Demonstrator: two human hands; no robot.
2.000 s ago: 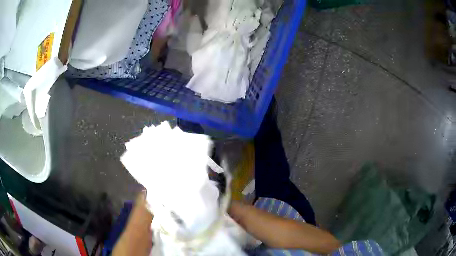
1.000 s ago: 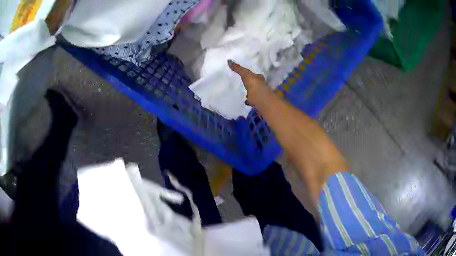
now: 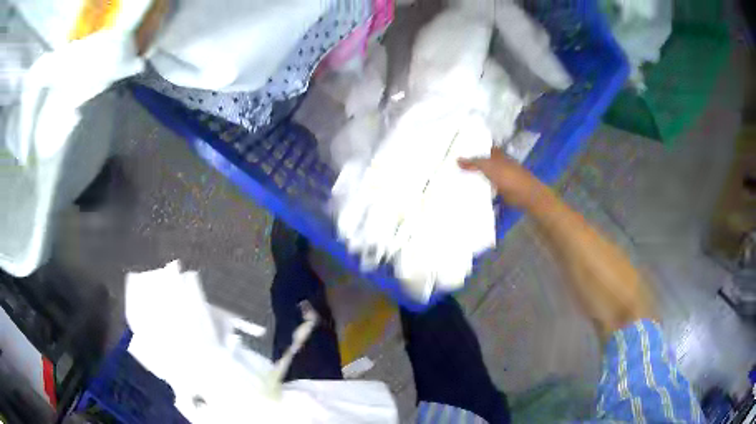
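My right hand (image 3: 506,178) reaches in from the right and grips a thick bundle of white cut pieces (image 3: 431,190) at its right side. The bundle is over the near corner of the blue plastic crate (image 3: 236,175), and its ragged ends hang over the rim. A second white bundle (image 3: 178,331), with a pale strip sticking out, is at the lower left, close to my body. My left hand is not visible; this bundle or the picture's edge hides it.
Dotted cloth (image 3: 257,103) and more white pieces lie in the crate. A white tub (image 3: 29,240) is at the left, green woven material (image 3: 696,83) at the upper right. My dark-clothed legs stand below the crate on grey floor.
My right hand first was at the lower bundle, then reached open onto the crate's white pieces. It now has a bundle of them, lifted towards the crate's near corner.
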